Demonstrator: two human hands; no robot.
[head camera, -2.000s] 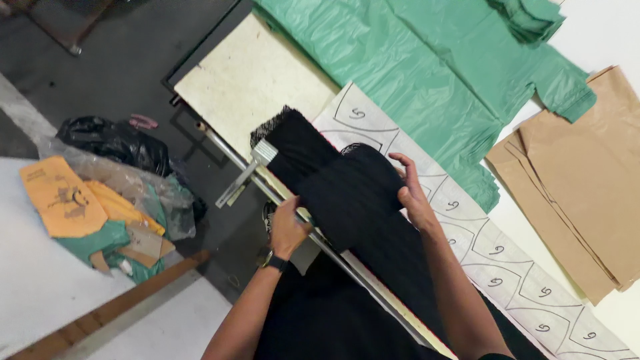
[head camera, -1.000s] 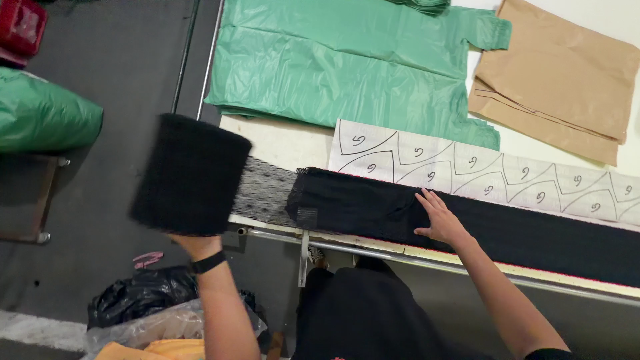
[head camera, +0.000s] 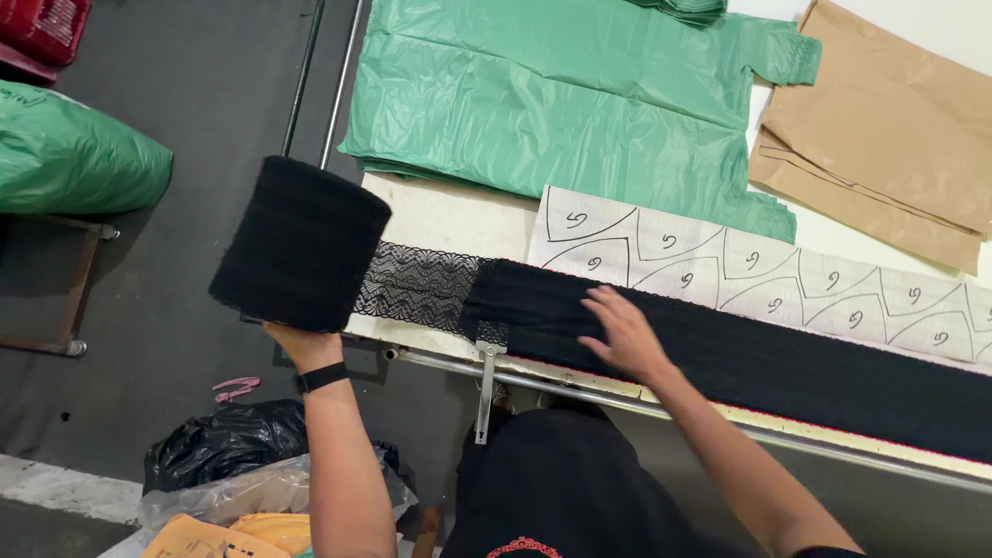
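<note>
My left hand (head camera: 306, 346) grips the underside of a thick black lace roll (head camera: 302, 244), out past the table's left end; its fingers are largely hidden by the roll. A single see-through strip of black lace (head camera: 422, 283) runs from the roll to a long, dense black stack of lace layers (head camera: 759, 360) along the table's front edge. On top of the stack, near its left end, my right hand (head camera: 620, 333) rests with fingers spread, holding nothing. A metal clamp (head camera: 486, 387) sits at the stack's front left corner, its arm jutting over the edge.
Behind the stack lies a paper pattern sheet (head camera: 756, 271) with drawn shapes, then green plastic bags (head camera: 558, 101) and brown paper (head camera: 883, 132). A metal rail (head camera: 581, 395) follows the front edge. Bags of scraps (head camera: 229, 446) and a green sack (head camera: 74, 155) are off to the left.
The roll, over the stack between both hands two seconds ago, has moved left past the table's end with my left hand, and lace now spans the gap. The view has turned.
</note>
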